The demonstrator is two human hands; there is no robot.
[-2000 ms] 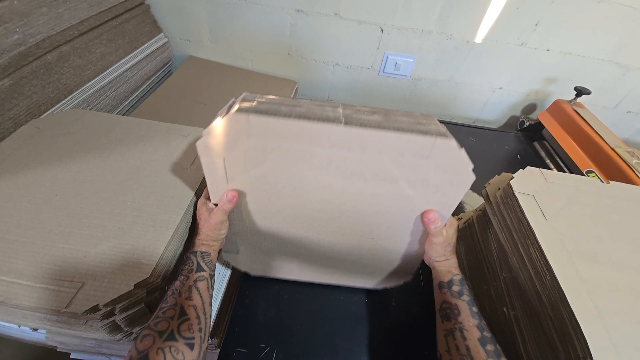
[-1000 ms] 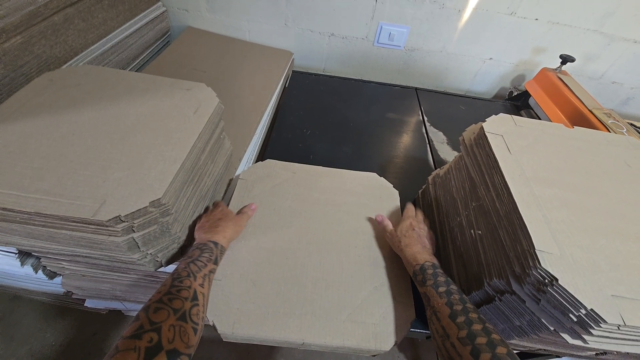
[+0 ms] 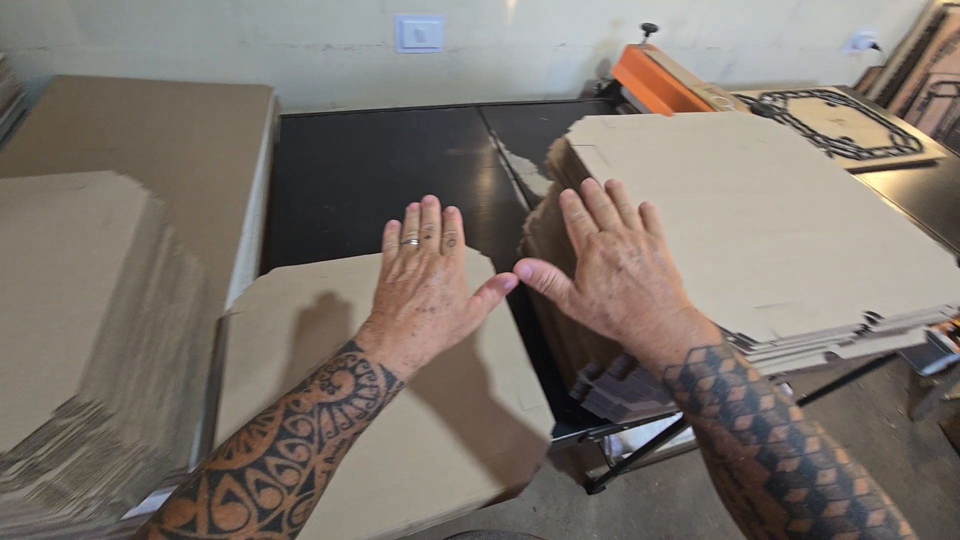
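My left hand (image 3: 427, 289), with a ring on one finger, is spread palm down over a cardboard stack (image 3: 360, 480) with cut corners, on the near part of the black table (image 3: 375, 165). Whether it touches the sheet is unclear. My right hand (image 3: 619, 266) is spread at the left edge of a taller stack of die-cut cardboard sheets (image 3: 772, 202); contact there cannot be told. The two thumb tips almost meet between the stacks. Neither hand grips anything. Another tall pile of cut cardboard (image 3: 67, 270) stands at the left.
Large flat cardboard sheets (image 3: 157, 135) lie at the back left. An orange machine part (image 3: 656, 82) with a black knob stands behind the right stack. Beside it lies a wooden cutting die (image 3: 840, 124). A wall with a switch plate (image 3: 419, 34) runs behind the table; its folding leg (image 3: 637, 457) shows below.
Two seconds ago both hands held the cardboard stack up; a second ago it was down, with a hand at each side. Now both hands are spread farther forward. The view has swung right.
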